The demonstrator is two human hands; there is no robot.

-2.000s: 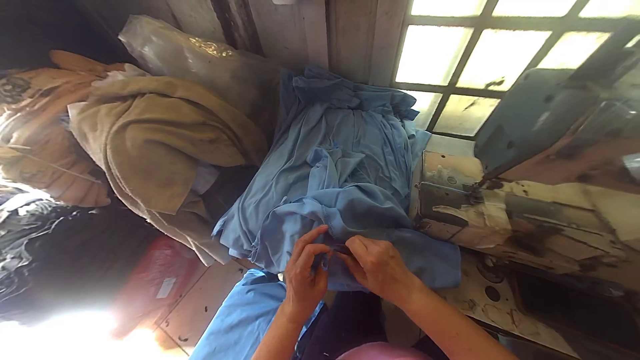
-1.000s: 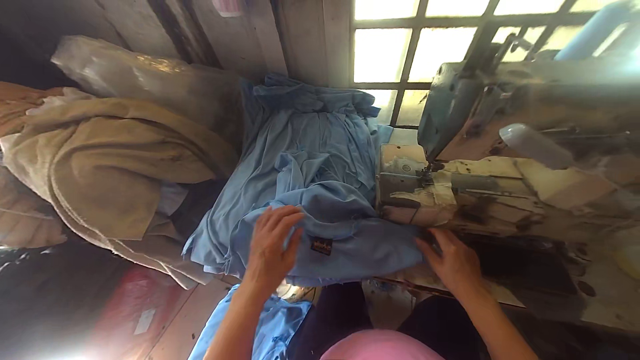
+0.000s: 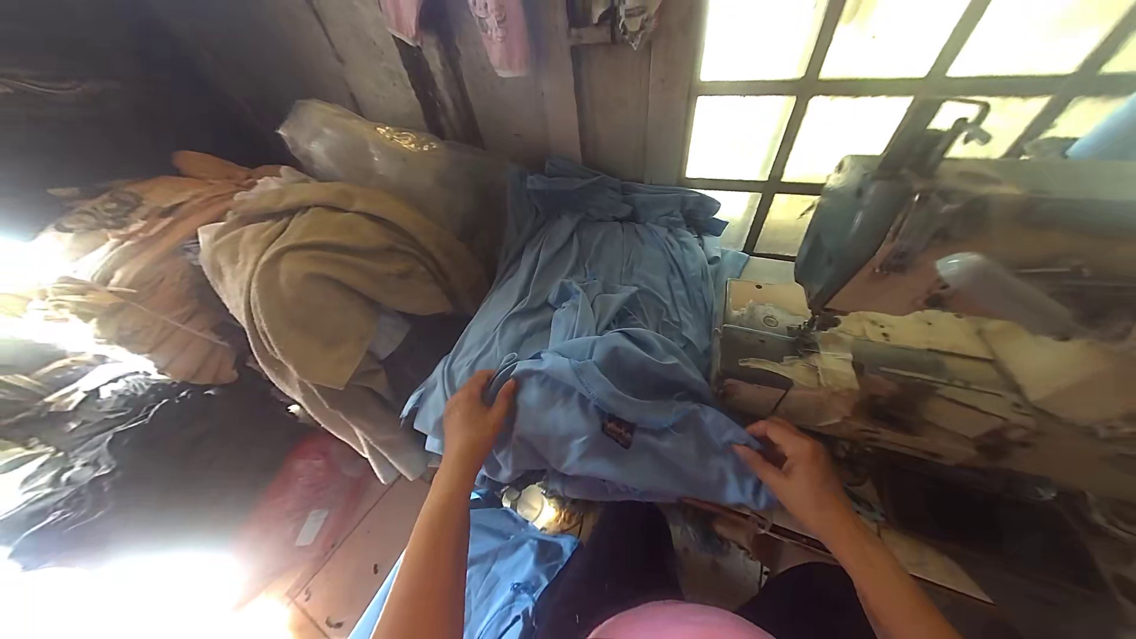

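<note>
A light blue garment (image 3: 568,435) with a small dark label (image 3: 618,430) is spread across the front of a pile of blue garments (image 3: 612,257). My left hand (image 3: 477,417) pinches its left edge between thumb and fingers. At its right end, my right hand (image 3: 790,466) grips the edge of the cloth near the sewing machine's bed. The sewing machine (image 3: 976,240) stands to the right, its needle area (image 3: 806,328) beside the pile. Another blue cloth (image 3: 510,568) lies lower down, near my left forearm.
Brown cloth (image 3: 328,266) and orange-brown fabric (image 3: 169,266) are heaped on the left, with a clear plastic bag (image 3: 399,160) behind. A red plastic bag (image 3: 306,497) lies low on the left. A barred window (image 3: 808,89) is behind the machine.
My hands were close together on the blue cloth two seconds ago; they are now apart at its two sides. The label, visible one second ago, still shows. The view has shifted.
</note>
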